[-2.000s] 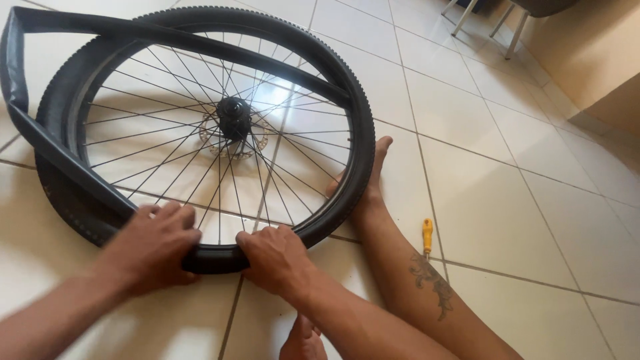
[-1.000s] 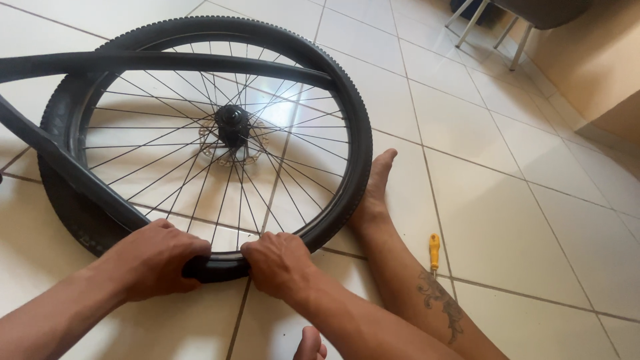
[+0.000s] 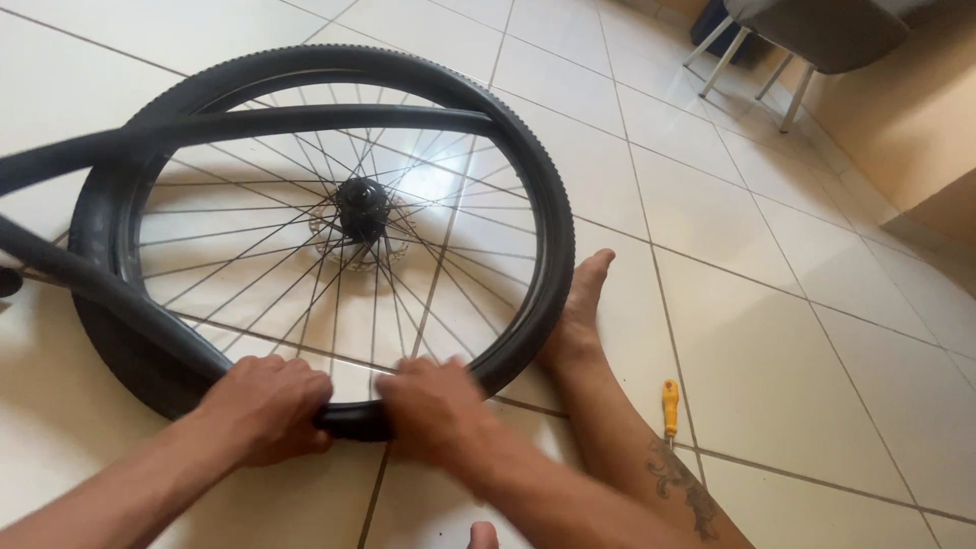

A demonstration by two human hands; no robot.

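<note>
A bicycle wheel with a black knobby tire [image 3: 560, 221], thin dark spokes, a black hub [image 3: 362, 210] and a disc brake rotor [image 3: 347, 255] lies over the floor. A black inner tube [image 3: 305, 118] crosses the upper rim, and its loose loop runs out of view at the left. My left hand [image 3: 267, 408] grips the near edge of the tire, where the lower run of the tube meets it. Just to its right, my right hand [image 3: 435, 404] is closed around the same edge, slightly blurred. A short stretch of tire shows between both hands.
My bare leg [image 3: 610, 412], tattooed, stretches along the wheel's right side, the foot beside the tire. A yellow-handled screwdriver [image 3: 670, 404] lies on the tiled floor, its tip hidden by the leg. A chair [image 3: 823, 34] stands near the wall at upper right.
Both hands keep their places at the near edge of the tire. The loose loop of inner tube, wholly in view two seconds ago, now reaches past the left edge.
</note>
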